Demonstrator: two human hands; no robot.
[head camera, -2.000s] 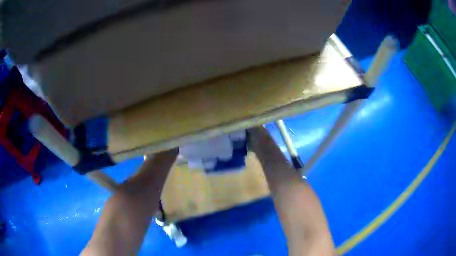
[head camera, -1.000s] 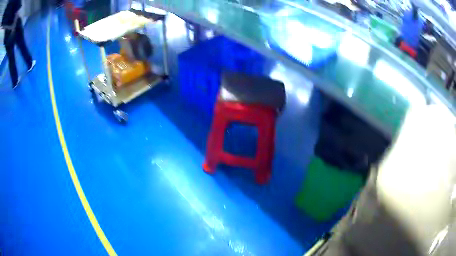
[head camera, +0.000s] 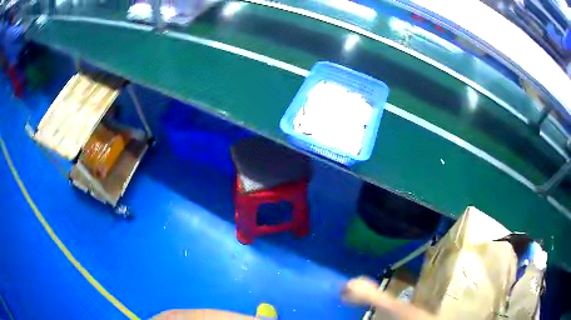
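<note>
A large kraft-wrapped carton bundle (head camera: 466, 269) stands at the lower right, torn open on top, with white and dark blue showing inside. It rests at a pipe-rack trolley, partly hidden. My right hand (head camera: 362, 290) is small and blurred, left of the bundle at the trolley's near end; its fingers and any hold are unclear. My left hand (head camera: 206, 314) is a strip of skin cut off by the bottom edge; its fingers cannot be made out. A small yellow thing (head camera: 267, 310) shows beside it.
A red stool (head camera: 272, 209) with a dark padded top stands before the green bench (head camera: 206, 94). A light-blue basket (head camera: 291, 115) of white pieces sits on the bench edge. Another trolley (head camera: 78, 115) with an orange bagged load stands left. A black-lined bin (head camera: 394, 212) is under the bench.
The view has swung right and towards the bench. The basket, the torn bundle and my right hand now show clearly. The stool and far trolley sit further left; the walking person is out of view.
</note>
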